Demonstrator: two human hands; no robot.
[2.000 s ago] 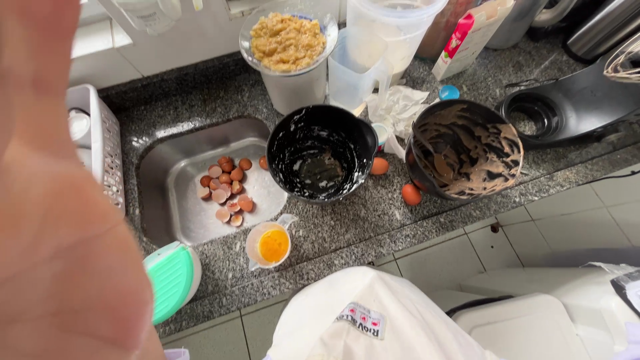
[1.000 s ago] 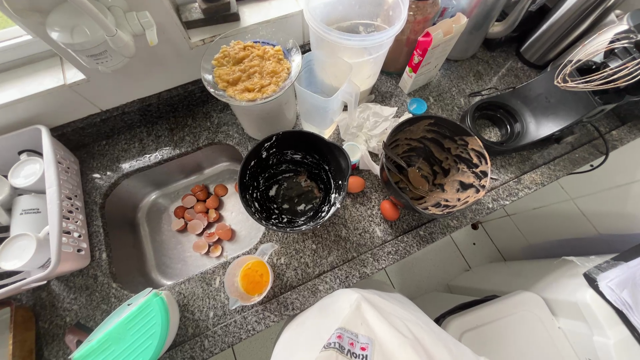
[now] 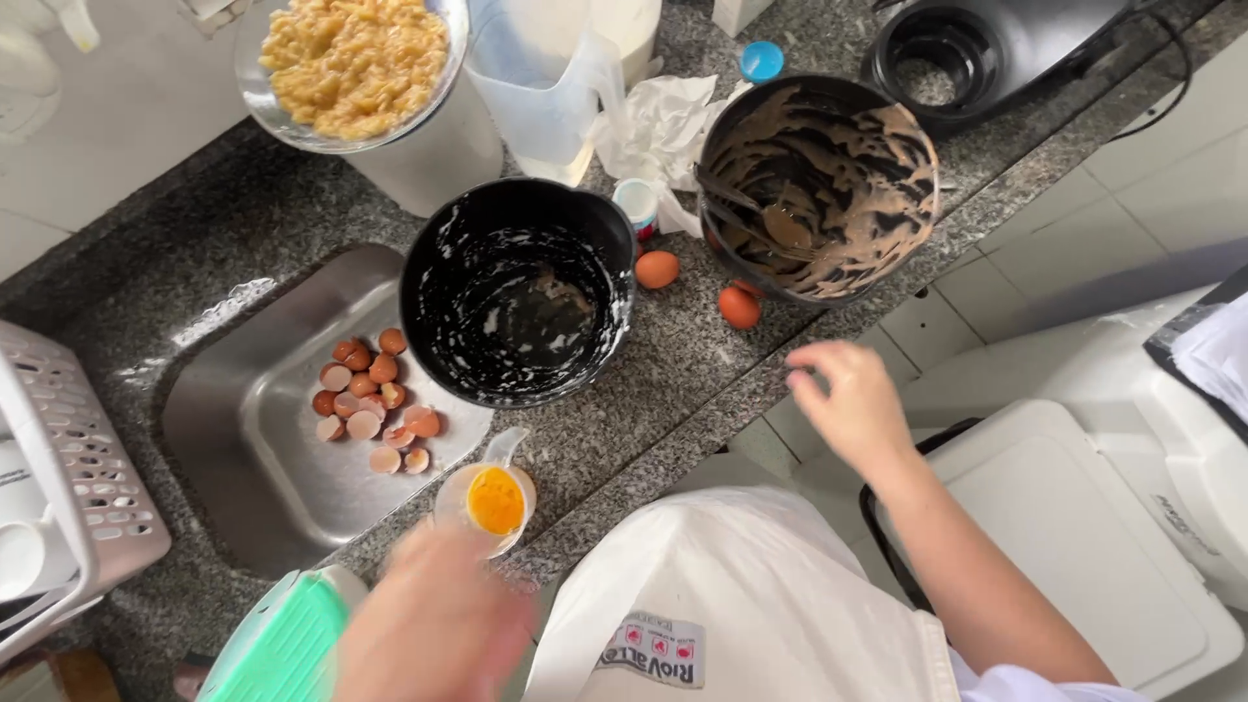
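My left hand (image 3: 434,609), blurred, is over the counter's near edge beside a clear plastic cup (image 3: 499,499) of yolks; whether it touches the cup I cannot tell. My right hand (image 3: 846,405), fingers bent and apart with nothing in them, hovers at the counter edge below two brown eggs (image 3: 739,307). A black bowl (image 3: 517,292) with white residue stands by the sink. Right of it, another dark bowl (image 3: 819,190) holds brown batter residue and utensils. Broken eggshells (image 3: 366,400) lie in the steel sink (image 3: 292,468).
A bowl of yellow mash (image 3: 356,63) rests on a white container. Behind the bowls are a plastic jug (image 3: 536,107), crumpled paper (image 3: 658,122) and a blue cap (image 3: 761,61). A dish rack (image 3: 88,458) and green-lidded container (image 3: 283,639) stand left; a black mixer base (image 3: 975,58) is at back right.
Both hands have come into view since one second ago, when neither showed. The large blurred hand at the left two seconds ago had left by then. The view has moved closer to the counter.
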